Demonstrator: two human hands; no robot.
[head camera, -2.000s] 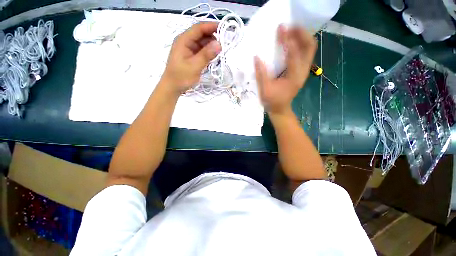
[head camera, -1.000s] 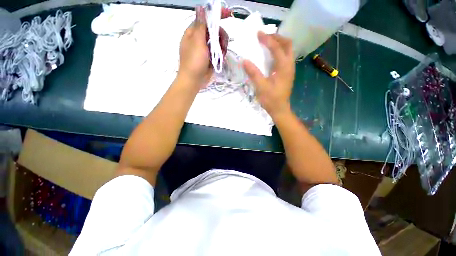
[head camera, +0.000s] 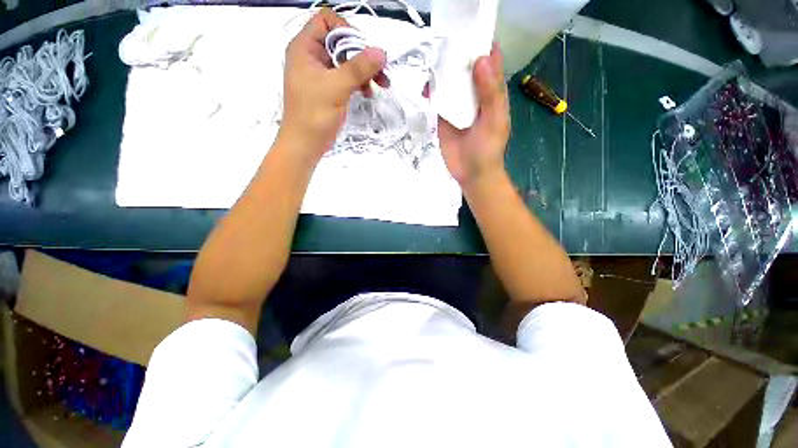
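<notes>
My left hand grips a coiled white cable near the far part of the white mat. My right hand holds a white, flat-sided housing upright, to the right of the coil. Between and below my hands a tangle of thin white-grey cable pieces lies on the mat. A white cable also loops beyond my left hand. My fingers hide part of the coil and of the housing.
A translucent bottle and a yellow-and-black screwdriver are right of the housing. Grey cable bundles lie at far left. A clear bag with dark red parts is at right. A white lump sits at the mat's far left.
The coil in my left hand has turned from an upright bundle to a rounded loop. My right hand, open beside the housing a second ago, has closed on it. The view has shifted slightly.
</notes>
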